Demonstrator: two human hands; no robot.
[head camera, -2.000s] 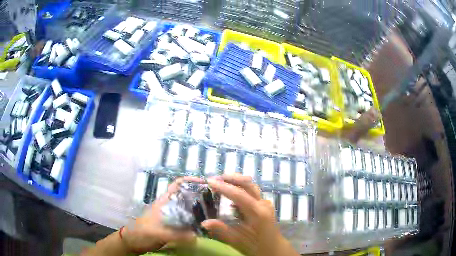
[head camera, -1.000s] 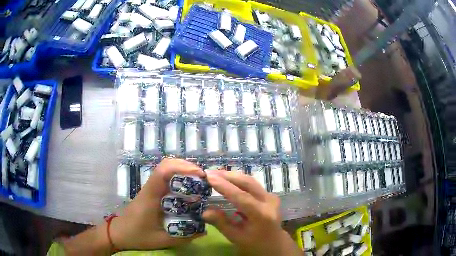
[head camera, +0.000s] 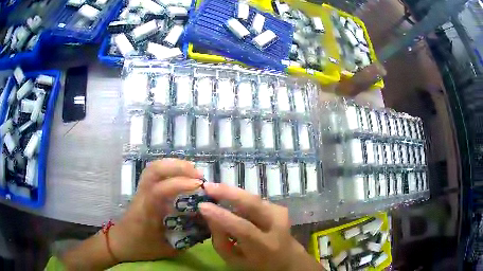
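My left hand (head camera: 153, 211) holds three electronic units (head camera: 182, 225) stacked one above another, their silvery-black detailed ends facing me. My right hand (head camera: 249, 225) has its thumb and fingertips at the end of the top unit. A small dark thing shows between the fingertips of both hands, too small to identify. A red spot shows on my right hand. Behind my hands lies a clear blister tray (head camera: 222, 153) with three rows of white units. My hands hide part of its front row.
A second filled clear tray (head camera: 389, 148) lies right. A yellow bin (head camera: 352, 241) is at lower right, with others at the back. A blue bin (head camera: 47, 153) and black phone (head camera: 75, 94) are left. A blue slatted tray (head camera: 222, 32) lies at the back. A person's hand (head camera: 363, 79) is at back right.
The view has shifted down and right from two seconds ago. Since one second ago, my right fingertips have closed in on the top unit's end and the stack has tilted slightly.
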